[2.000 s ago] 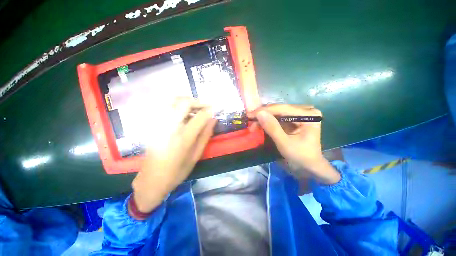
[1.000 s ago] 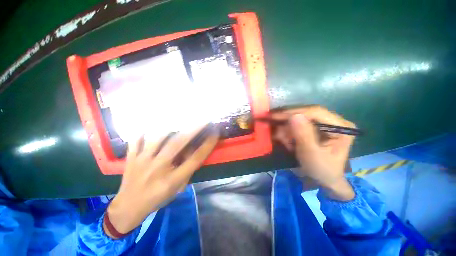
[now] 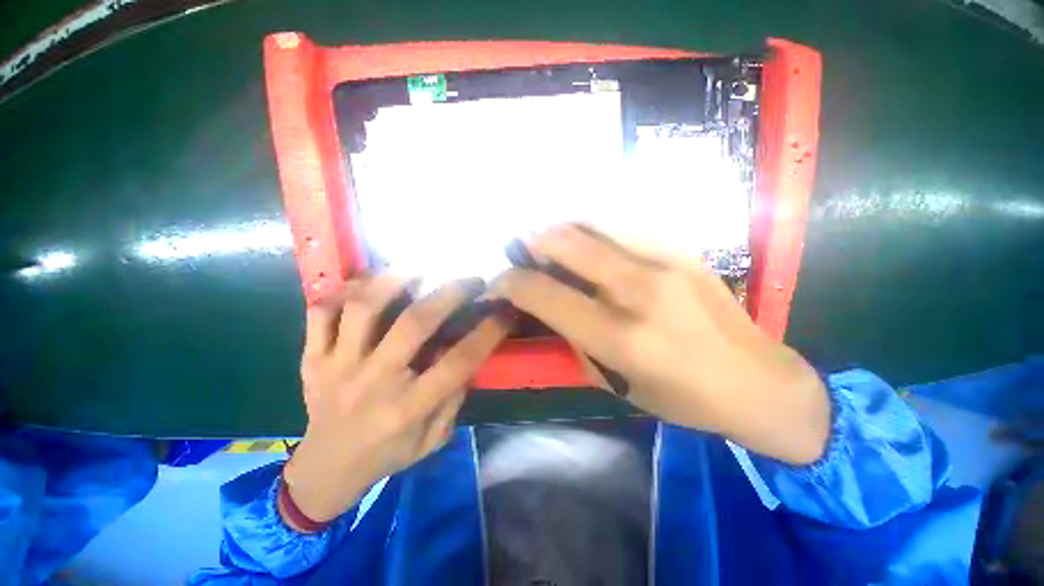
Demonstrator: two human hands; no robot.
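The black tablet lies inside-up in the red-orange tray. Its battery and mainboard glare white. A small green board shows at the far left corner. My left hand lies over the near left edge of tray and tablet, fingers spread, nothing visible in it. My right hand reaches over the near middle, fingertips close to the left ones. The black tweezers show in part under my right hand; their tips cannot be made out.
The tray lies on a glossy dark green worktop with light reflections. A chipped white edge strip curves at the far left. Blue clothing shows at the lower left, and a dark object at the lower right.
My right hand has moved left from the tray's right side to the tablet's near edge, beside my left hand. The tweezers have turned and are mostly covered. The tray appears further right and straighter in view.
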